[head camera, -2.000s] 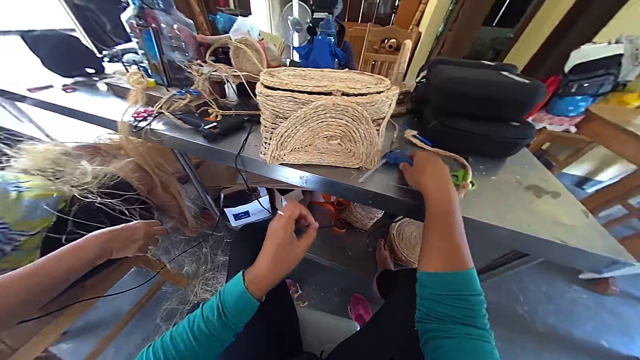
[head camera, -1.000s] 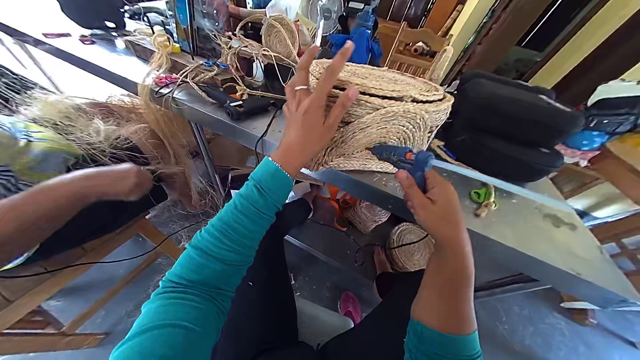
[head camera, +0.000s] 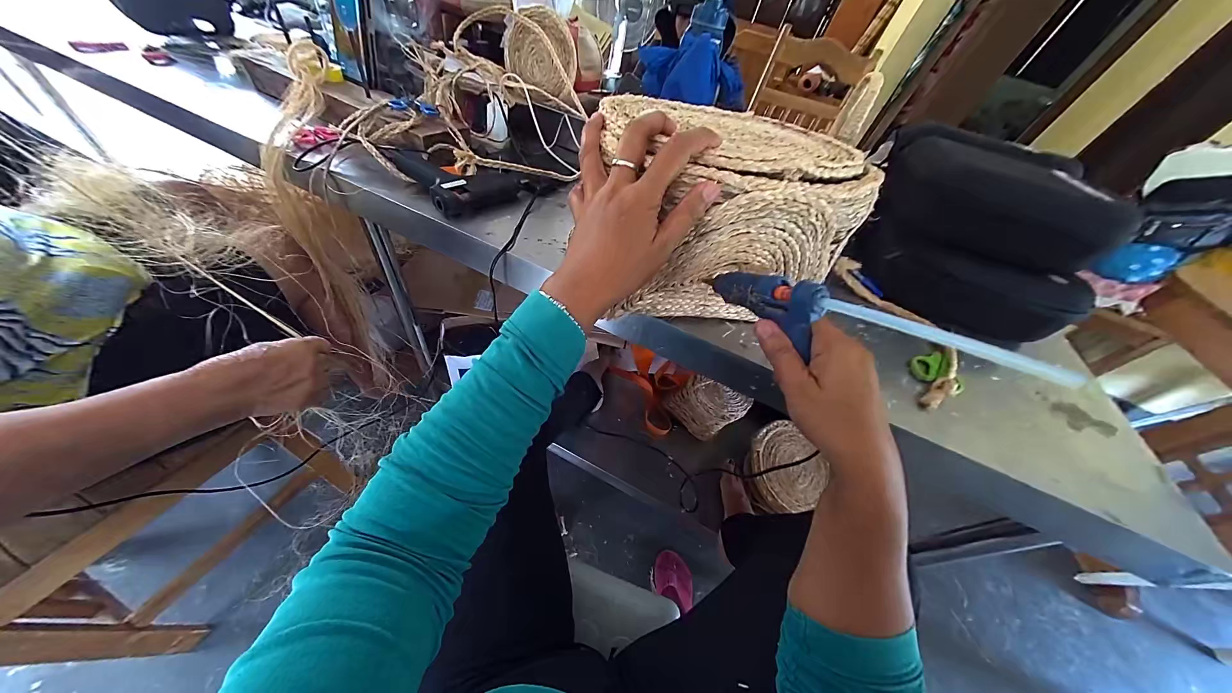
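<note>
A woven bag of braided natural fiber (head camera: 760, 231) with a spiral front panel stands at the edge of the metal table, tilted in view. My left hand (head camera: 630, 197), with a ring, rests spread on its left side and top edge. My right hand (head camera: 828, 385) grips a blue hot glue gun (head camera: 794, 306), its nozzle against the lower part of the bag's front. A long translucent glue stick (head camera: 962, 345) sticks out of the gun's rear. Whether glue is coming out is hidden.
Black cases (head camera: 1001, 231) stand right of the bag, near green-handled scissors (head camera: 930, 366). A black tool (head camera: 462, 191), red-handled scissors (head camera: 316, 137) and cords lie left. A co-worker's hand (head camera: 294, 375) holds loose fibers at left. Coiled braid rolls (head camera: 787, 467) sit below the table.
My right hand has brought the glue gun up from the table to the bag's front. My left hand has moved up from below the table edge onto the bag. The bag now appears tilted.
</note>
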